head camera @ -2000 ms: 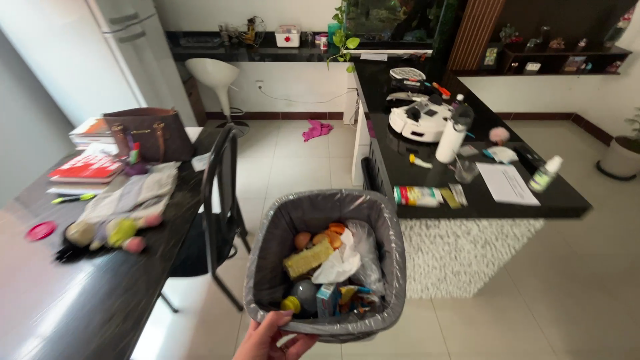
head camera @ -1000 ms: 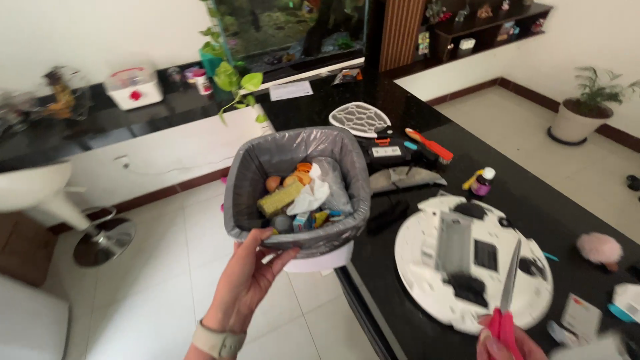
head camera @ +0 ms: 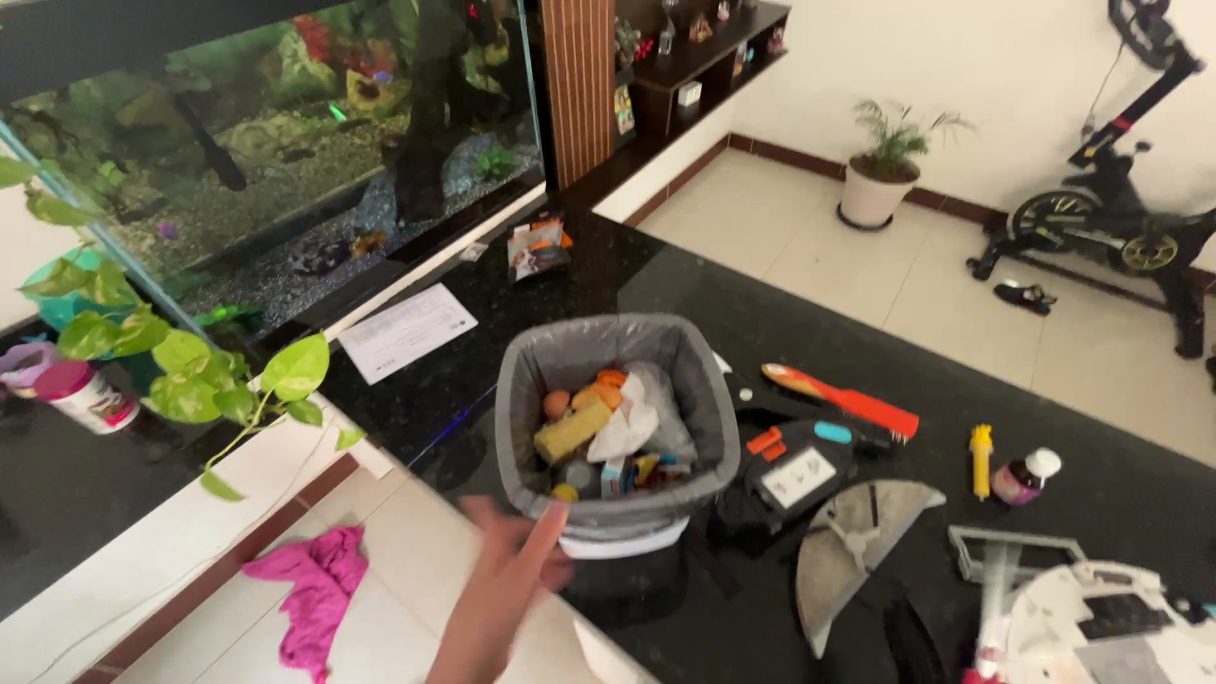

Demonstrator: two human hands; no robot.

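Observation:
A small waste bin (head camera: 617, 513) lined with a grey plastic bag stands on the black stone counter (head camera: 655, 256). Inside it lie a yellow sponge-like block (head camera: 573, 432), a crumpled white tissue (head camera: 627, 418), orange peels and clear plastic. My left hand (head camera: 513, 570), blurred, is at the bin's near left edge, its fingers apart; contact with the rim is unclear. At the bottom right, red scissors (head camera: 983, 665) with blurred blades point up beside the white robot vacuum body (head camera: 1083, 617); the hand on them is out of frame.
Right of the bin lie an orange-red brush (head camera: 845, 401), a grey half-round part (head camera: 855, 556), a yellow tool (head camera: 981, 463) and a small bottle (head camera: 1024, 478). A paper sheet (head camera: 408, 331) and a packet (head camera: 539, 249) lie behind. Plant leaves (head camera: 195, 380) overhang the left counter edge. A pink cloth (head camera: 318, 598) lies on the floor.
The bin, held in my left hand over the floor and then near the counter's edge, now stands on the counter. My left hand's fingers have come apart. The view has moved closer to the aquarium.

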